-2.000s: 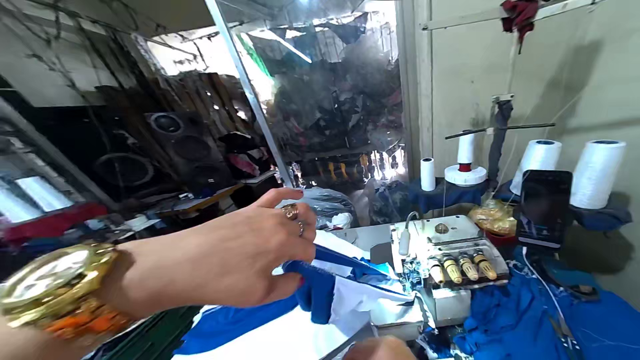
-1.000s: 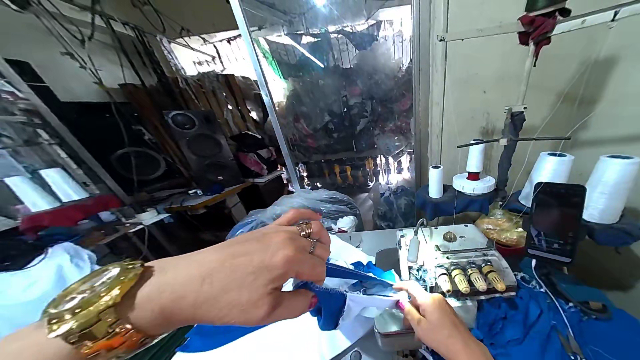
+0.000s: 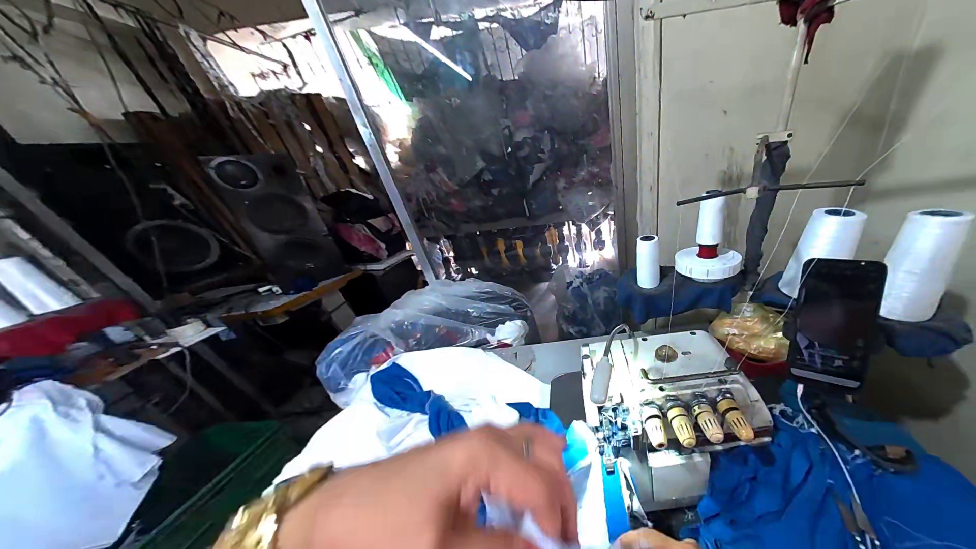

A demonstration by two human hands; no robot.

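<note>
An overlock sewing machine [image 3: 679,404] with several tension dials stands right of centre. White and blue fabric [image 3: 450,389] lies in front and to the left of it, and a light blue strip [image 3: 614,496] runs down from the needle area. My left hand [image 3: 488,480], blurred and wearing a gold watch, is at the lower middle with its fingers curled on white cloth. Only the top of my right hand [image 3: 652,538] shows at the bottom edge, below the machine; what it touches is hidden.
Thread cones [image 3: 926,267] and a propped smartphone [image 3: 835,324] stand at the right. Blue fabric [image 3: 793,473] is piled beside the machine, with scissors on it. A clear plastic bag [image 3: 435,313] sits behind the white cloth. At the lower left is a green crate [image 3: 221,473].
My left hand has moved down, and my right hand has dropped toward the bottom edge. More of the white and blue fabric left of the machine shows.
</note>
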